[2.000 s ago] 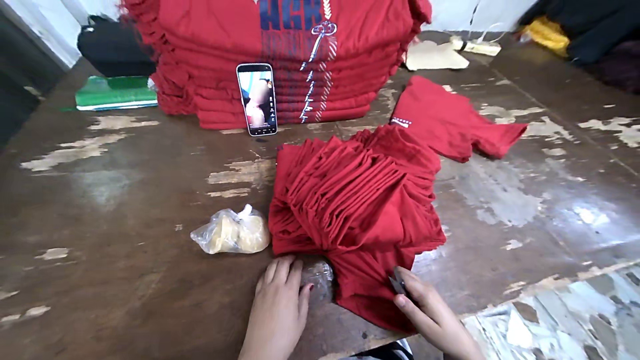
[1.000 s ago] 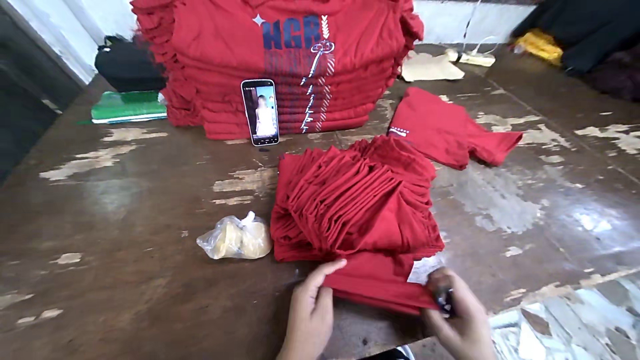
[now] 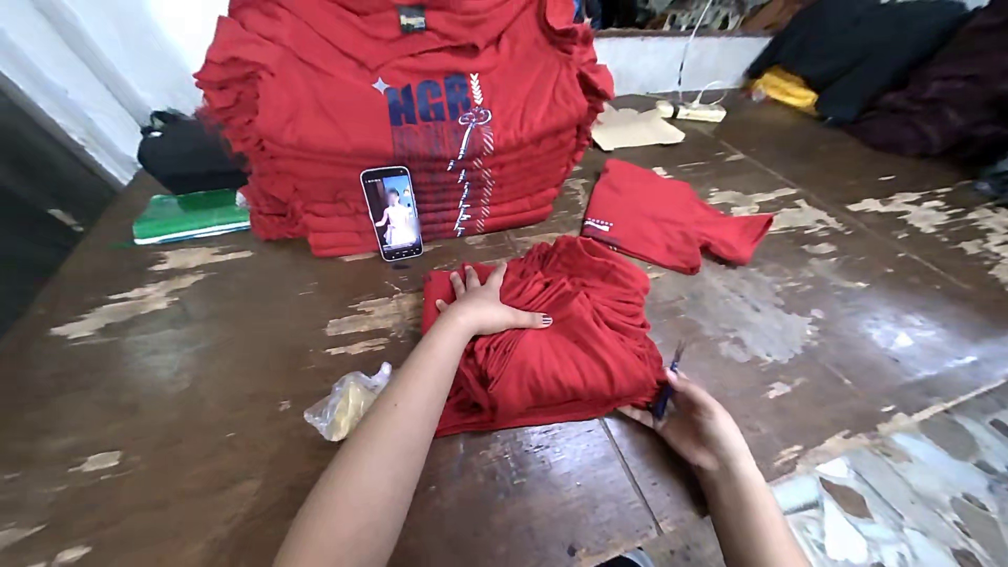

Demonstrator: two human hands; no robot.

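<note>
A bundle of folded red fabric pieces [image 3: 551, 370] lies on the brown wooden table. My left hand [image 3: 492, 305] rests on its upper left part with the fingers spread, pressing the cloth. At the bundle's lower right corner, my right hand [image 3: 683, 409] holds a small dark blue pointed tool [image 3: 666, 394], perhaps thread snips, and its fingertips reach to the edge of the cloth. A separate red sleeve-like piece [image 3: 654, 213] with small white print lies just behind the bundle to the right.
A tall stack of red printed shirts [image 3: 417, 134] stands behind, with a smartphone [image 3: 392, 213] leaning on it. A plastic bag with yellowish contents [image 3: 346, 405] lies near my left forearm. Green packets [image 3: 189, 216], a black bag [image 3: 189, 153] and a power strip [image 3: 691, 111] are further back.
My left hand has moved from the near edge up onto the bundle. The red piece that was between my hands in front now lies in or under the bundle. My right hand still has the tool.
</note>
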